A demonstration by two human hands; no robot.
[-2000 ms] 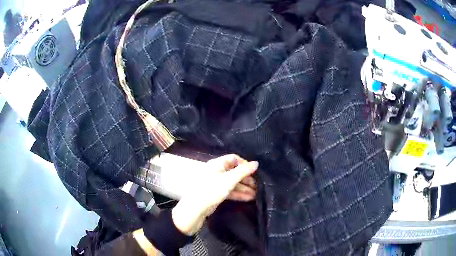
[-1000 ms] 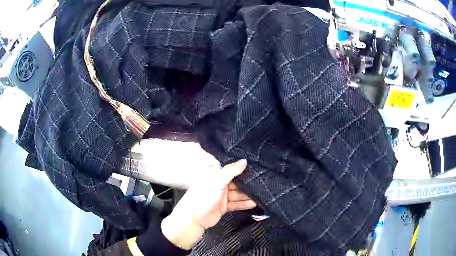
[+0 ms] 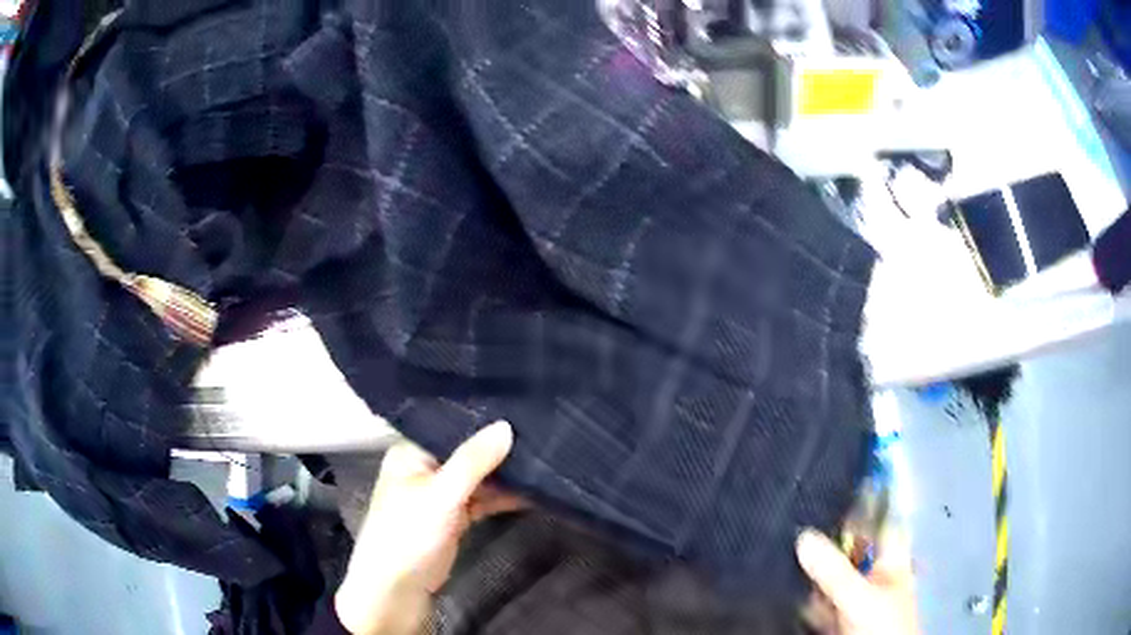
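Observation:
A dark checked fabric panel point(image 3: 695, 385) spreads from the machine down over the table's front edge. My left hand point(image 3: 428, 515) pinches its lower edge, thumb on top. My right hand point(image 3: 856, 583), cut off by the bottom edge of the picture and blurred, has its thumb on the panel's lower right corner; its fingers are mostly hidden. More checked cloth point(image 3: 99, 409) is heaped at the left, with a pale bundle tie point(image 3: 81, 236) over it. The overlock machine point(image 3: 744, 93) shows only in part at the top.
The white table point(image 3: 279, 378) shows its rounded front edge. A flat dark rectangle with a pale stripe point(image 3: 1023, 230) lies at the right. A yellow label point(image 3: 837, 91) is on the machine. Yellow-black tape point(image 3: 1000, 521) marks the floor. A dark sleeve or limb shows at the right edge.
The view has shifted right and down, so the cloth and machine appear further left and higher. My right hand has come into view at the panel's corner. My left hand still holds the edge.

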